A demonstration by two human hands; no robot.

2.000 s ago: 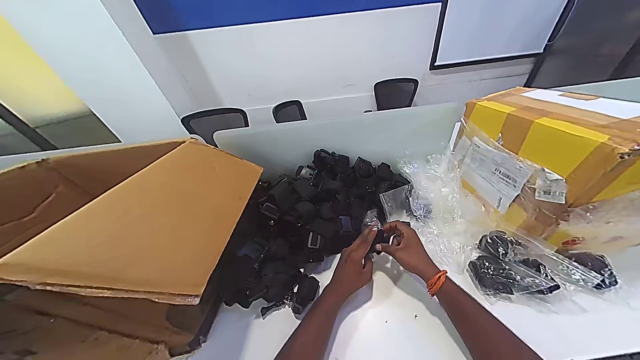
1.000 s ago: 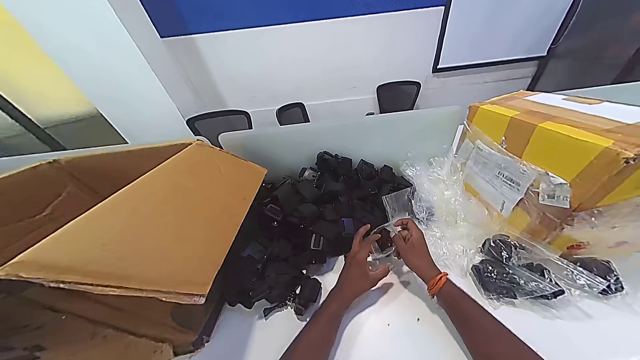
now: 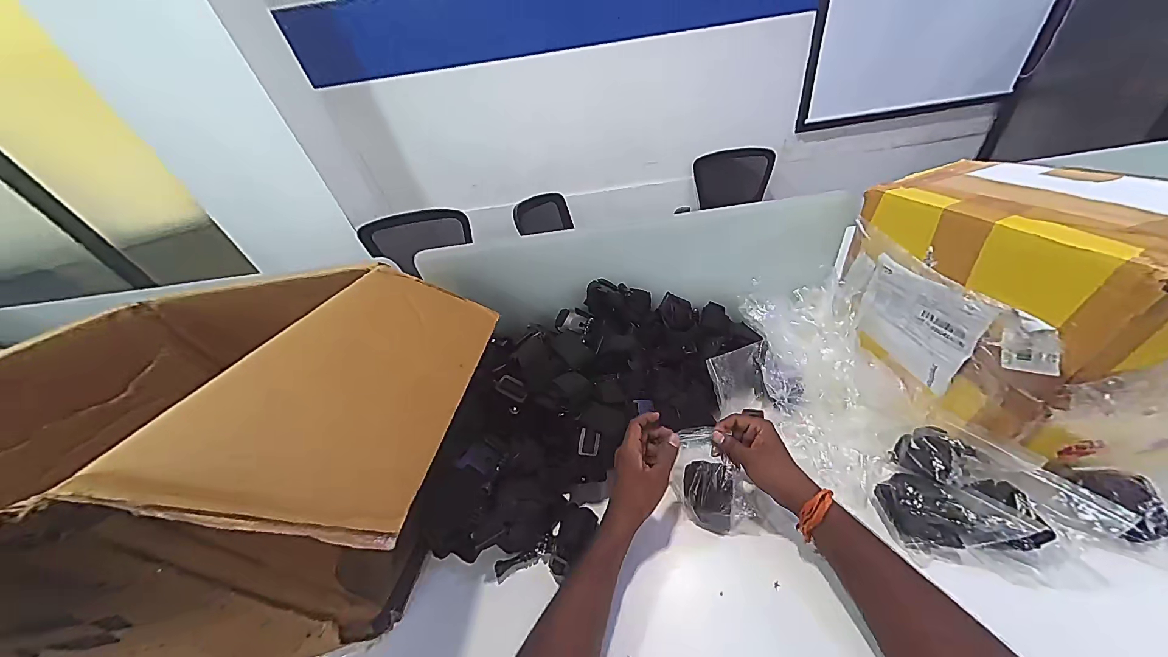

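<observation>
Between both hands hangs a small clear plastic bag (image 3: 744, 513) with a rolled black strap (image 3: 709, 493) inside. My left hand (image 3: 646, 461) pinches the left end of its top edge. At the other end, my right hand (image 3: 753, 449) pinches the same edge between thumb and finger; an orange thread band (image 3: 814, 516) circles that wrist. Beyond and to the left of my hands lies a large pile of black straps with buckles (image 3: 566, 374). A flat clear bag (image 3: 735, 372) rests against the pile's right side, just past my right hand.
An open cardboard box (image 3: 301, 429) stands at left. At right is a taped cardboard box (image 3: 1049, 265) with a plastic pouch holding printed labels. Crumpled clear plastic (image 3: 821, 365) lies beside it, and bagged black items (image 3: 949, 511) lie in front. A frosted partition (image 3: 639, 255) rises behind the pile.
The bag between my hands now hangs with a black strap plainly inside. My hands have moved apart along its top edge since the earliest frame, where they were close together by the pile.
</observation>
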